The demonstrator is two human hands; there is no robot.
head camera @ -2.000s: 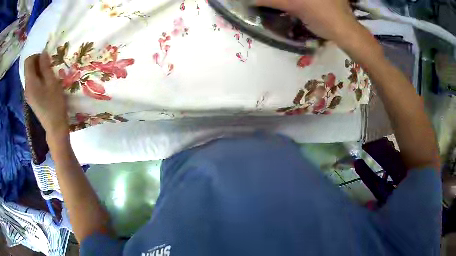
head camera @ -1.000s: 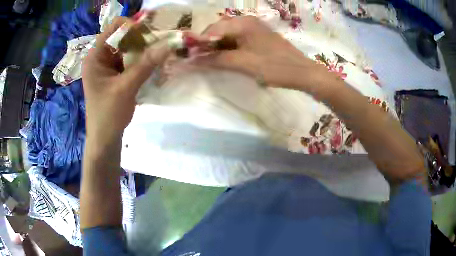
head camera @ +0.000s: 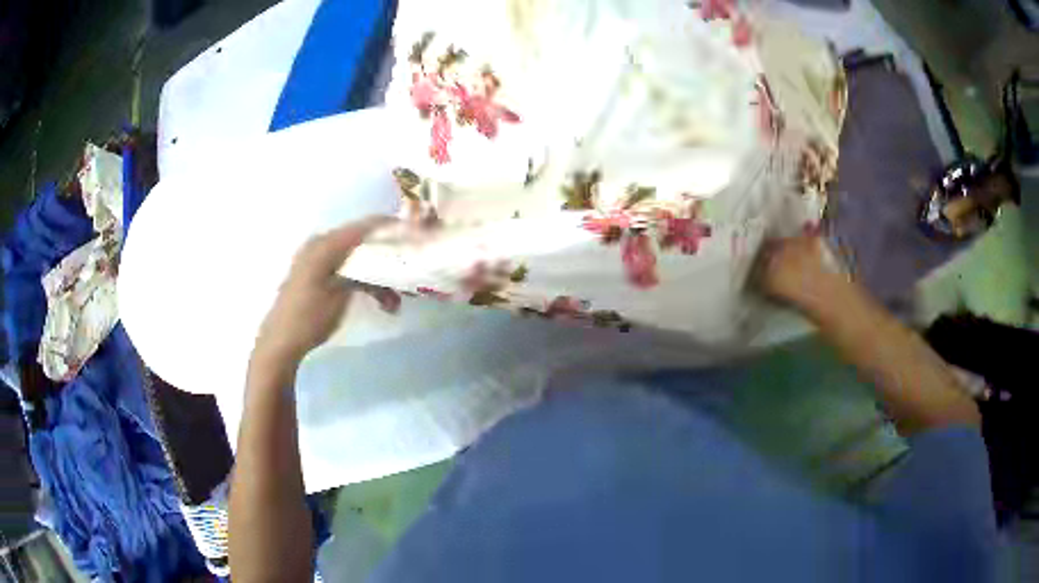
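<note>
The floral dress point(head camera: 536, 233), cream with red-pink flowers and brown-green leaves, lies over the middle and right of the white padded pressing table point(head camera: 194, 285). My left hand point(head camera: 313, 285) grips its left edge near the front. My right hand point(head camera: 792, 273) is at its right front corner, blurred, with the fingers hidden in or behind the cloth. The cloth is lifted and bunched near my right hand.
A grey-purple pad point(head camera: 883, 171) lies at the table's right end. A shiny metal object point(head camera: 963, 199) is beyond it. A blue strip point(head camera: 336, 57) is at the far edge. Crumpled blue garments point(head camera: 86, 456) and a small floral bundle point(head camera: 80, 302) are at the left.
The hands have moved apart from the bunched cloth. The dress has shifted right, baring the table's rounded left end. The iron, held by my right hand two seconds ago, is no longer in it.
</note>
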